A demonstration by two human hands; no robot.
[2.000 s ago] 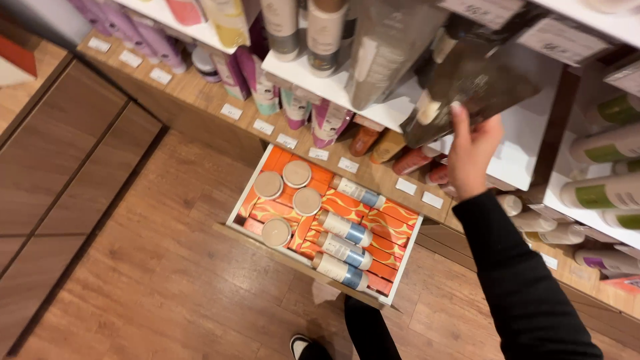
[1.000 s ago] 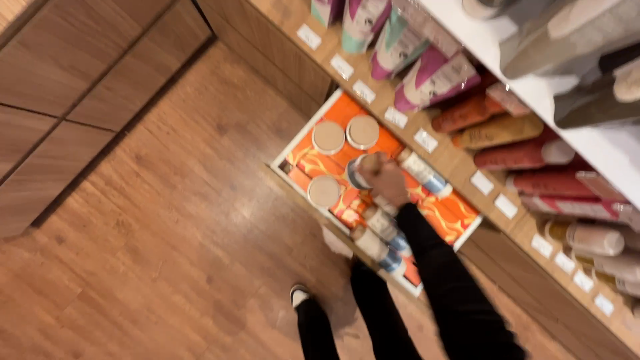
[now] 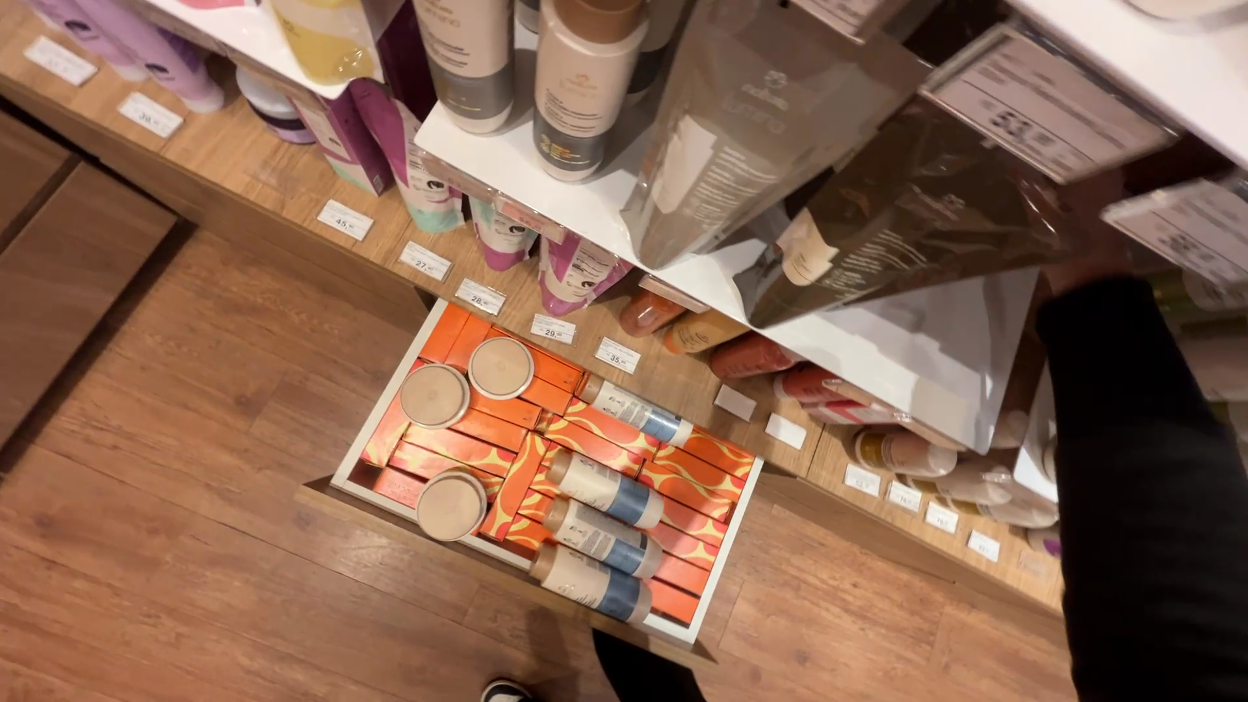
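My right hand (image 3: 1087, 229) reaches up at the right among the upper shelves, behind a dark clear-plastic pouch (image 3: 907, 224) and under a price sign; its fingers are hidden in shadow, so what it holds cannot be told. My left hand is out of view. Below, an open drawer (image 3: 359, 466) holds orange patterned boxes (image 3: 468, 453). On them stand several round jars with beige lids (image 3: 501, 368) at the left, and several cream and blue bottles (image 3: 604, 487) lie at the right. Another clear pouch (image 3: 756, 117) stands beside two cream and grey bottles (image 3: 588, 88).
A wooden shelf (image 3: 283, 166) with small price tags runs diagonally above the drawer. Purple and green pouches (image 3: 580, 273) and reddish bottles (image 3: 751, 356) stand under the white shelf edge (image 3: 526, 185). A wooden cabinet (image 3: 88, 283) is at the left. A shoe (image 3: 505, 691) shows on the floor below.
One second ago my right hand was in the drawer at a round jar; now it is up at the shelves. One jar fewer stands in the drawer. The view has shifted upward along the shelves.
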